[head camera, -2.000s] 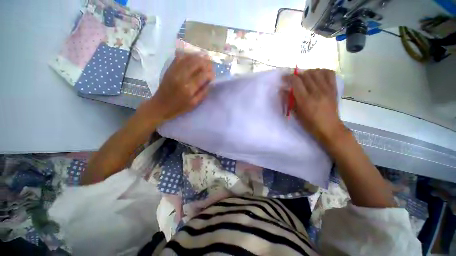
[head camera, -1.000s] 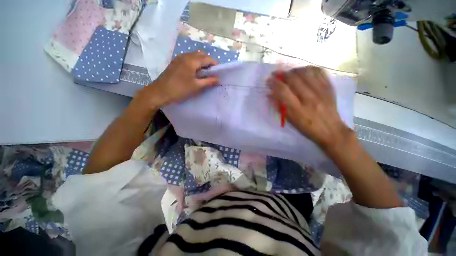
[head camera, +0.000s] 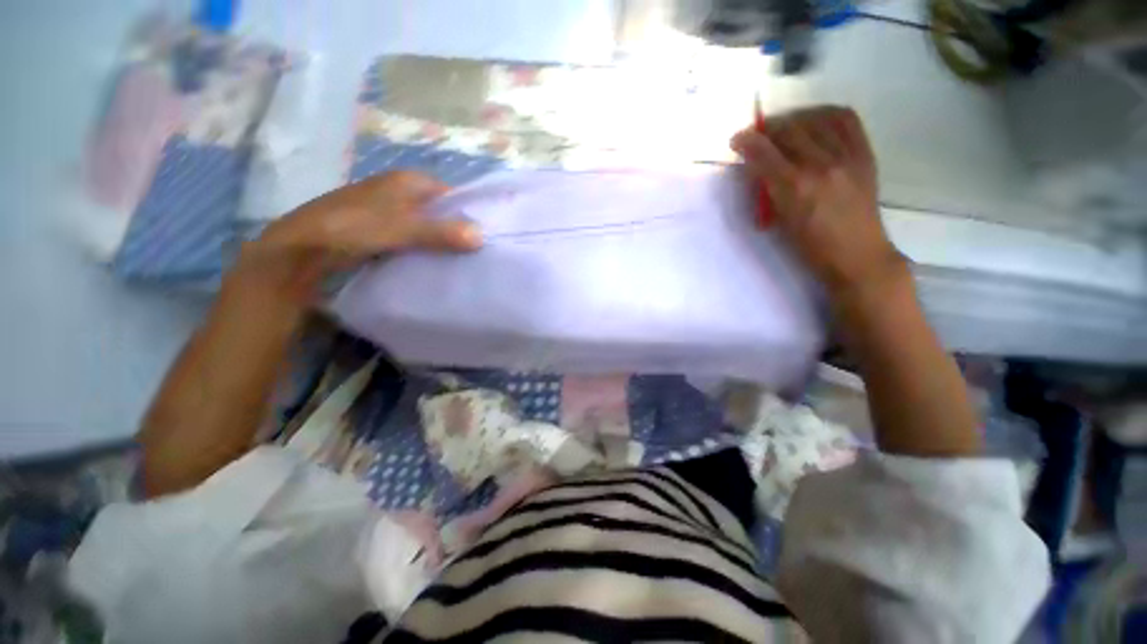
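The pale lilac paper pattern (head camera: 591, 277), with a drawn line across it, lies over the table's front edge and the near part of a patchwork-print piece (head camera: 434, 94). My left hand (head camera: 377, 216) rests on the pattern's left end, its thumb on top and its fingers at the far edge. My right hand (head camera: 818, 176) is at the pattern's right end, with a thin red pen (head camera: 762, 170) held upright in its fingers. The view is blurred, and the pen's tip cannot be told clearly.
A folded patchwork piece (head camera: 182, 189) lies at the left. The sewing machine head (head camera: 767, 25) is at the top right, with gold-yellow scissor handles (head camera: 966, 44) beyond it. More patchwork fabric (head camera: 491, 428) hangs over the lap.
The pattern now lies flatter, with its drawn line showing more fully. My hands are farther apart: the left has moved left, the right with the pen up and right. The whole view has shifted and blurred.
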